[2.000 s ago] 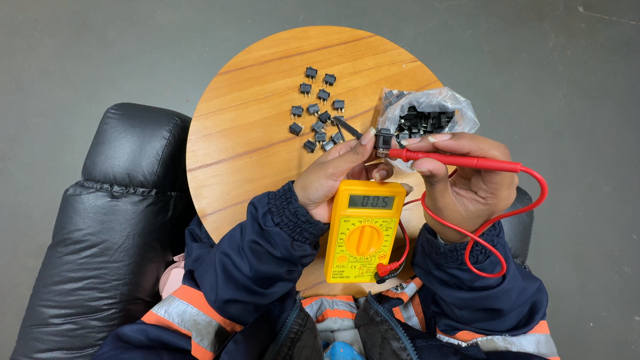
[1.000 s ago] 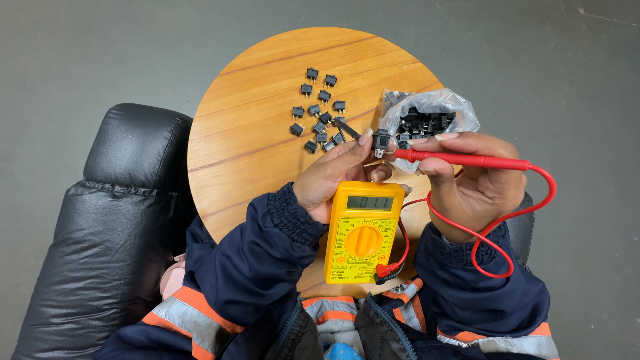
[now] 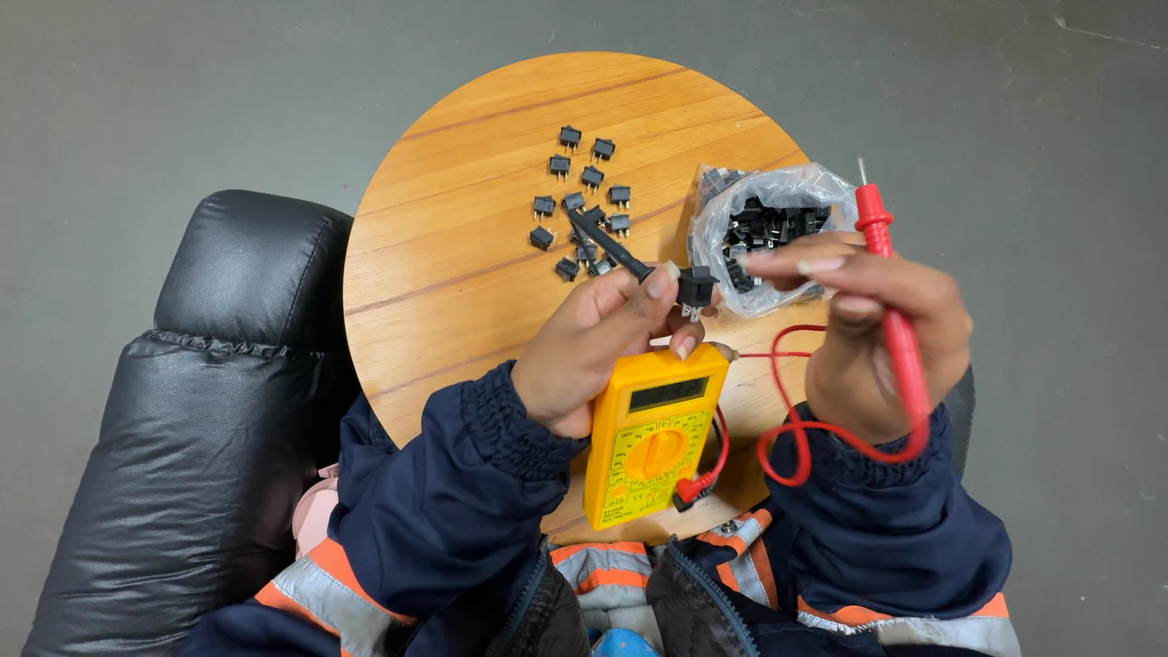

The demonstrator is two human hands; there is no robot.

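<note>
My left hand (image 3: 611, 338) holds a black rocker switch (image 3: 697, 286) with metal terminals pointing down, a black test probe (image 3: 607, 245) and the top of a yellow digital multimeter (image 3: 650, 438). The multimeter's display is dark and hard to read. My right hand (image 3: 885, 338) holds a red test probe (image 3: 899, 338), its metal tip pointing up and apart from the switch. My right fingertips are near the switch, in front of the bag's edge. A red lead (image 3: 803, 429) loops beside my right wrist.
Several black rocker switches (image 3: 592, 177) lie on the round wooden table (image 3: 456, 201). A clear plastic bag (image 3: 707, 224) of more switches stands at the table's right side. A black padded seat (image 3: 182, 438) is at the left, with a pink object (image 3: 316, 513) beside it.
The red probe has come away from the switch and now points upward in my right hand. The multimeter has tilted, and the digits seen on its display before are no longer readable.
</note>
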